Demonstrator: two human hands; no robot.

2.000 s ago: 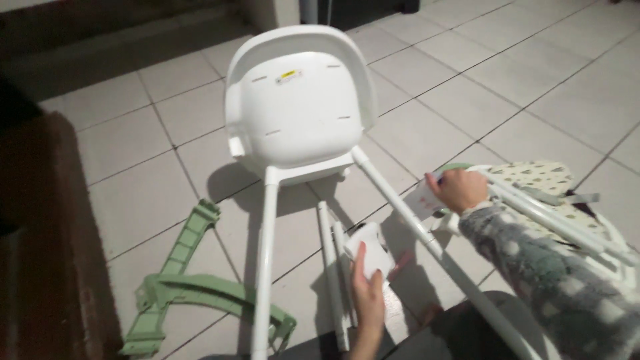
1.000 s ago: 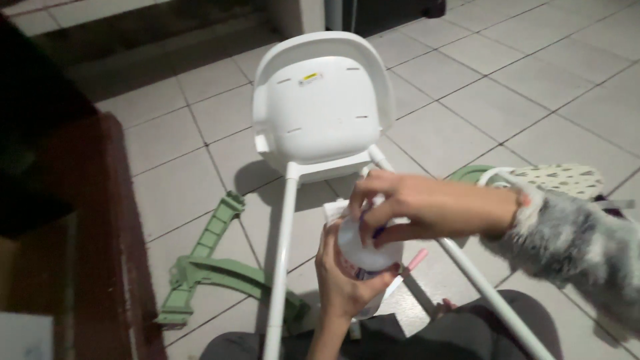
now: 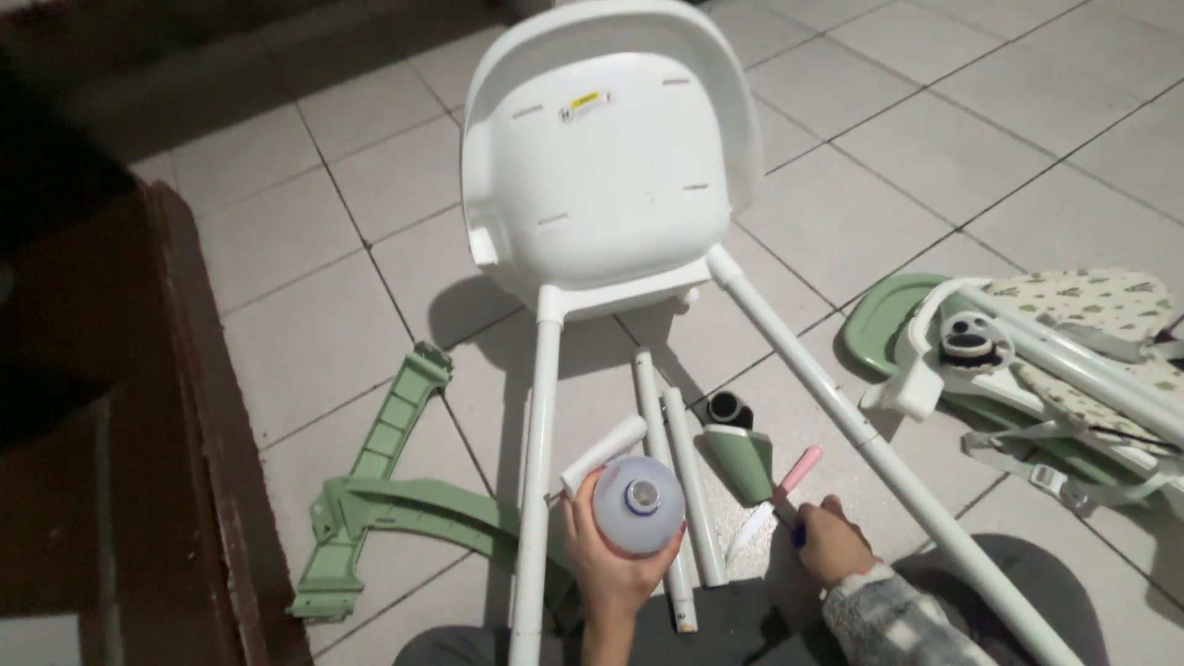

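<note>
My left hand (image 3: 615,564) is wrapped around a translucent plastic bottle (image 3: 638,527), seen from above with its narrow neck uncapped. Low at the right, my right hand (image 3: 837,541) has its fingers closed on a small dark blue object (image 3: 800,535), mostly hidden, possibly a cap. Beside those fingers lies a knife with a pink handle (image 3: 801,470) and a pale blade. A green plastic foot piece (image 3: 743,462) and white tubes (image 3: 696,495) are on the floor between the hands. The white high chair seat (image 3: 620,176) stands beyond, its underside facing me, its legs passing on both sides.
Green plastic frame parts (image 3: 384,444) lie on the tiles at the left, near a dark reddish-brown furniture edge (image 3: 199,398). To the right are a patterned seat cushion (image 3: 1082,301), a green tray-like part (image 3: 890,324), white tubing and grey straps with a buckle (image 3: 1047,477).
My right hand was at the top of the bottle one second ago and has moved down and right, away from it. The bottle's neck now shows. My left hand still holds the bottle.
</note>
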